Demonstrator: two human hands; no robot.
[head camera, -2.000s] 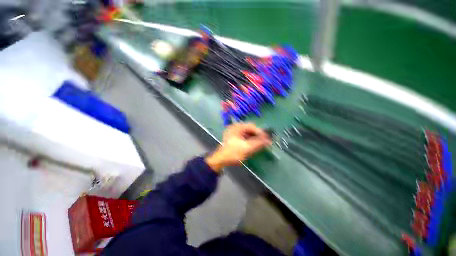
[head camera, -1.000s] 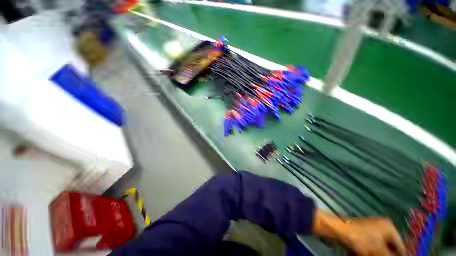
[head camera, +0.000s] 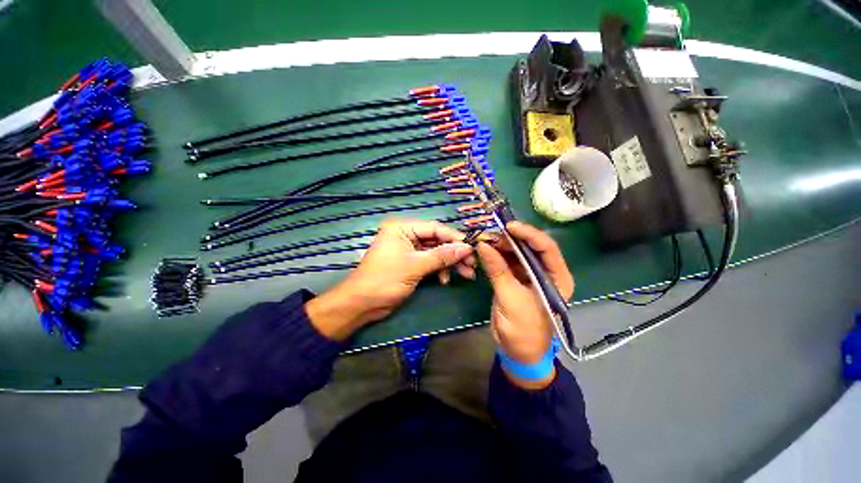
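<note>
Several black cable assemblies (head camera: 312, 163) with red and blue ends lie in a spaced row on the green bench. My left hand (head camera: 401, 267) is at the lower end of the row, thumb and finger pinched on something small and dark that I cannot make out clearly. My right hand (head camera: 521, 288) holds the dark soldering iron (head camera: 538, 267), tip pointing up and left over the red parts. Its thumb and finger meet the left fingertips. A small pile of leaded components (head camera: 177, 287) lies left of the row.
A white cup (head camera: 578, 186) with silvery bits stands right of the row. Behind it are the iron stand (head camera: 531, 90) with yellow sponge (head camera: 549, 134) and the dark solder feeder (head camera: 628, 160). A dense cable bundle (head camera: 80, 189) lies far left. A metal upright (head camera: 146, 33) stands behind.
The view has swung right to the soldering equipment. My left hand has gone from the red-blue cable ends to meet my right hand, which now shows holding the iron.
</note>
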